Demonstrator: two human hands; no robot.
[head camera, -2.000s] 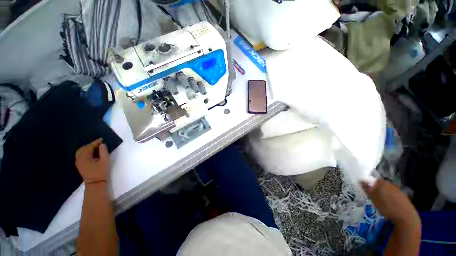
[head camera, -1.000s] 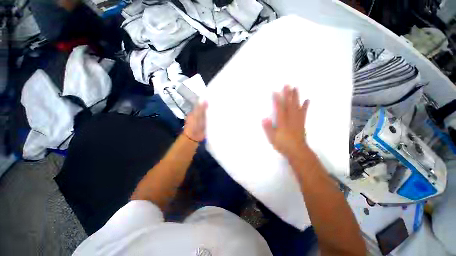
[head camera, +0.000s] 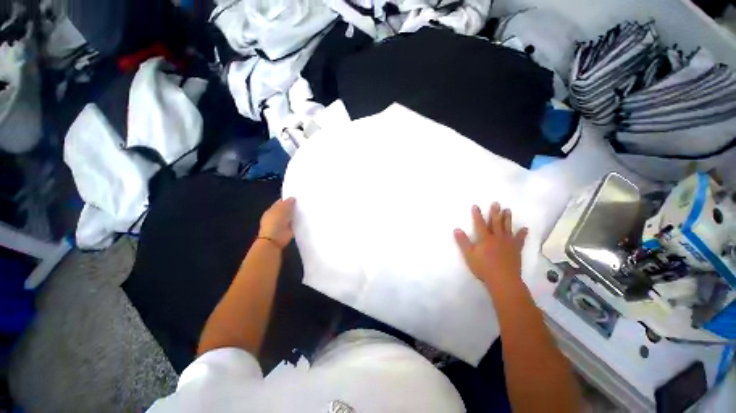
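A large white fabric panel (head camera: 395, 218) lies spread in front of me, partly on the table and partly over my lap. My left hand (head camera: 278, 222) grips its left edge, with some fingers hidden at the edge. My right hand (head camera: 494, 246) lies flat on its right part, fingers spread. A black fabric stack (head camera: 444, 81) lies behind the white panel. Another black panel (head camera: 210, 258) hangs at the left, under my left forearm. The overlock machine (head camera: 686, 242) stands at the right, its shiny cover plate (head camera: 609, 222) facing me.
A smartphone (head camera: 682, 389) lies at the table's lower right. Striped pieces (head camera: 678, 109) are bundled behind the machine. Grey and black garment pieces (head camera: 274, 32) are heaped at the back, with more pale pieces (head camera: 109, 169) at the left. Grey floor (head camera: 73, 323) shows at lower left.
The view has swung left from the machine. The white panel came in from the right and has since moved down and flatter, uncovering the black stack. Both hands are lower on it than one second ago.
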